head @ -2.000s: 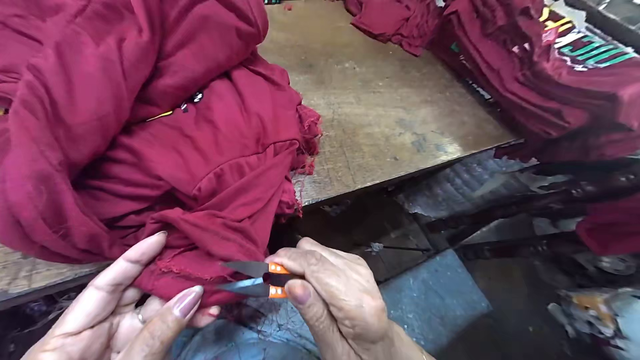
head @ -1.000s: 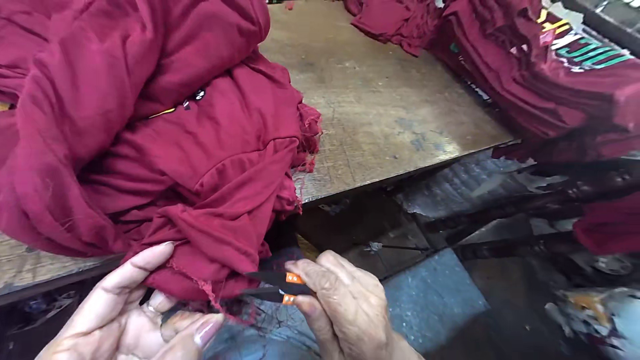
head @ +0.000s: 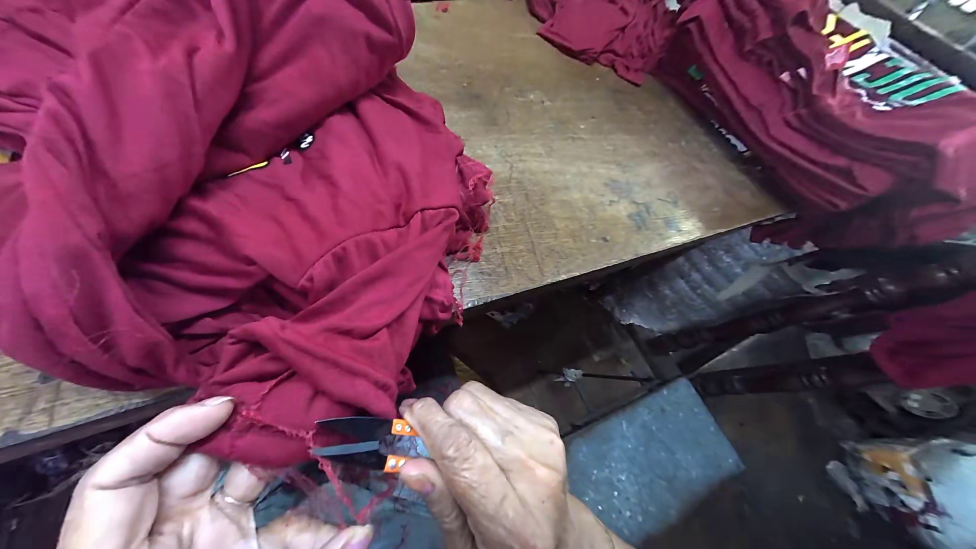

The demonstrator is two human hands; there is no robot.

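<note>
Dark red knit fabric (head: pixel 328 191) lies bunched over the table's front edge at the left, with frayed threads along its right side. At the lower left, my left hand (head: pixel 160 480) holds the hanging hem, its fingertips on the cloth and on loose red threads (head: pixel 343 488). My right hand (head: pixel 488 457) grips a pair of thread snips (head: pixel 354 438) with orange parts. Their two dark blades are apart and point left, at the threads beside the hem. Part of the snips' body is hidden in my right hand.
A worn wooden table (head: pixel 579 168) runs behind the cloth. Stacked red garments with coloured print (head: pixel 823 130) hang over its right end. Below the table edge are a blue-grey slab (head: pixel 648 465), dark turned wooden rails (head: pixel 793 374) and another red cloth (head: pixel 930 343).
The snips and my right hand first shifted a little right, then came back left to the hem. My left hand has changed its hold, and loose threads now stretch below the hem.
</note>
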